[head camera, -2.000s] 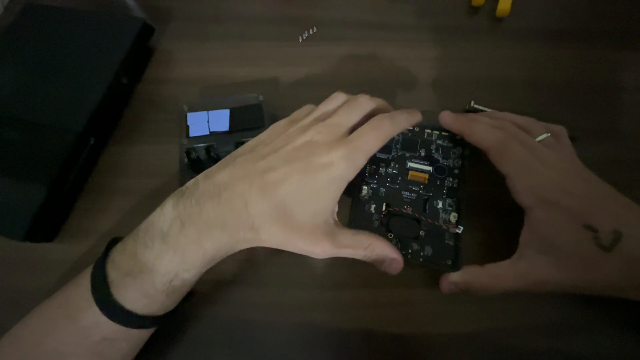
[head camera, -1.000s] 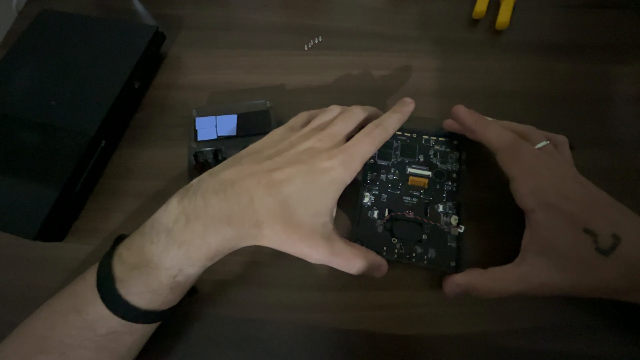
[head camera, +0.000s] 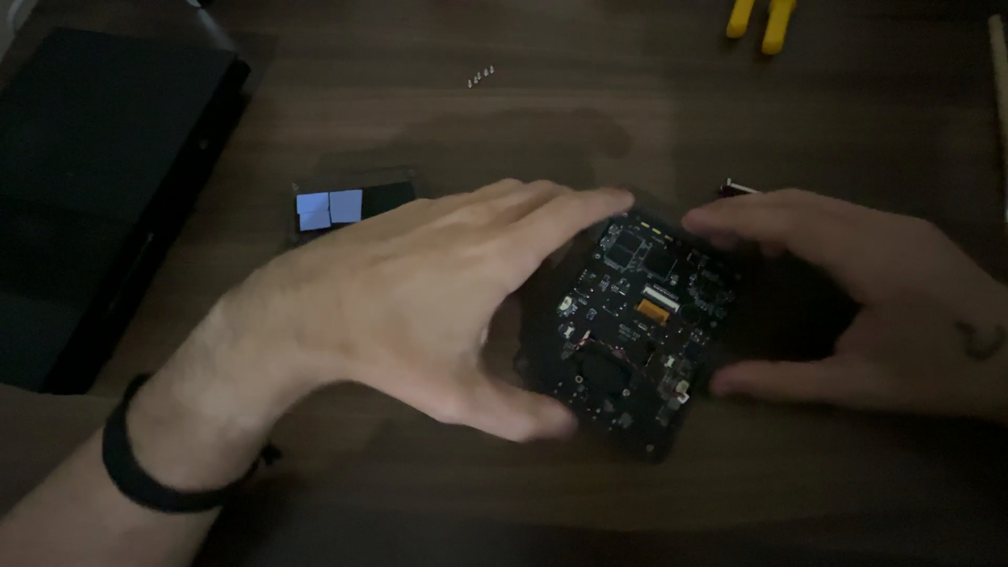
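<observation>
A black circuit board (head camera: 642, 323) with a ribbon connector, an orange flex tab and thin wires lies between my two hands, turned at an angle, apparently seated in a dark casing. My left hand (head camera: 425, 307) arches over its left side, index fingertip at the top corner and thumb near the lower left edge; whether it grips the edge is not clear. At the right, my right hand (head camera: 850, 307) has its thumb and fingers spread, the fingertips close to the board's right side. Beyond my left hand, a dark device with a lit bluish panel (head camera: 329, 209) is partly covered.
A large black box-shaped device (head camera: 102, 181) stands at the left. Several small screws (head camera: 480, 76) lie in a row near the top of the wooden table (head camera: 551, 142). Yellow tool handles (head camera: 776, 27) show at the upper right. A small metal-ended object (head camera: 739, 187) is beside my right fingers.
The circuit board has turned from nearly upright in the view to a clear slant. My right hand's fingers remain spread beside it.
</observation>
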